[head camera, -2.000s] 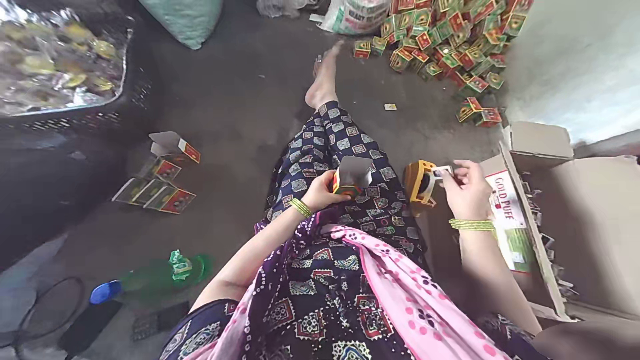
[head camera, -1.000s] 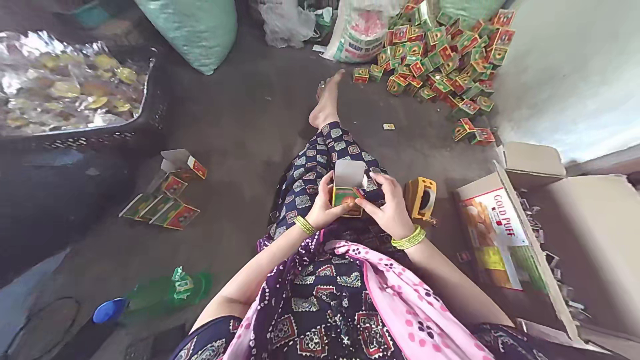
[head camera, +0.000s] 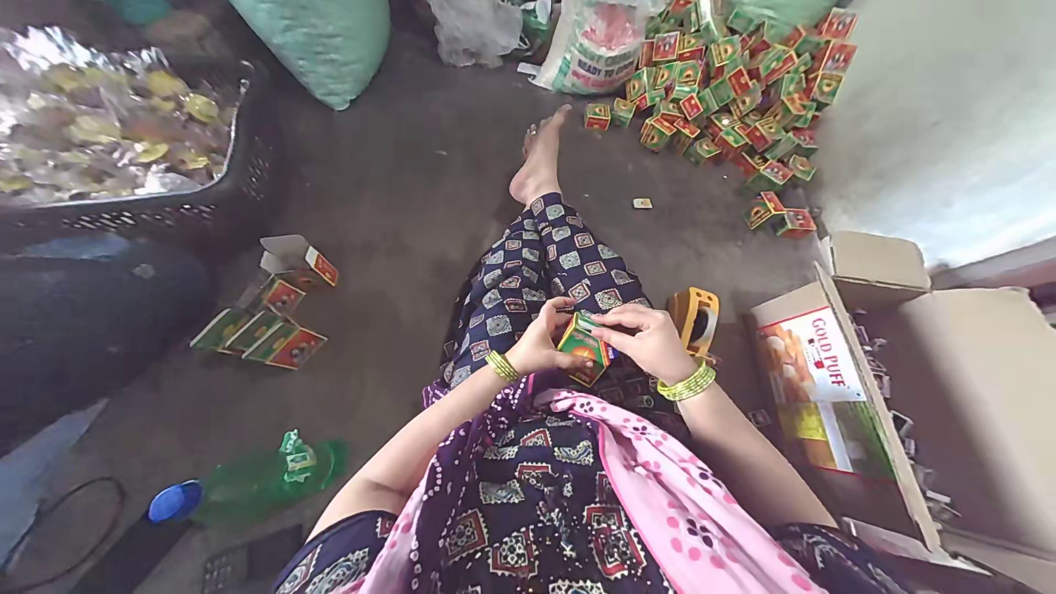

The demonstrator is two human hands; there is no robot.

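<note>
A small green, red and yellow carton (head camera: 584,353) is between my two hands, above my lap. My left hand (head camera: 544,340) grips its left side, with the thumb across the front. The fingers of my right hand (head camera: 648,340) press on the upper right edge, where the carton's top looks folded over. Its contents are hidden. Close to my right wrist, a yellow tape dispenser (head camera: 694,320) lies on the floor beside my leg. Several similar cartons (head camera: 285,342) stand in a group on the floor to the left, one with raised flaps.
A black plastic crate (head camera: 239,157) of small clear packets is at upper left. Many cartons (head camera: 726,91) are heaped at upper right, beside a printed sack (head camera: 596,49). An open cardboard box (head camera: 833,388) is at right. A green plastic bottle (head camera: 264,483) lies at lower left.
My right hand has come from near the tape dispenser to the carton. The carton's raised pale flap, upright in both earlier frames, is now down, and its green printed side shows.
</note>
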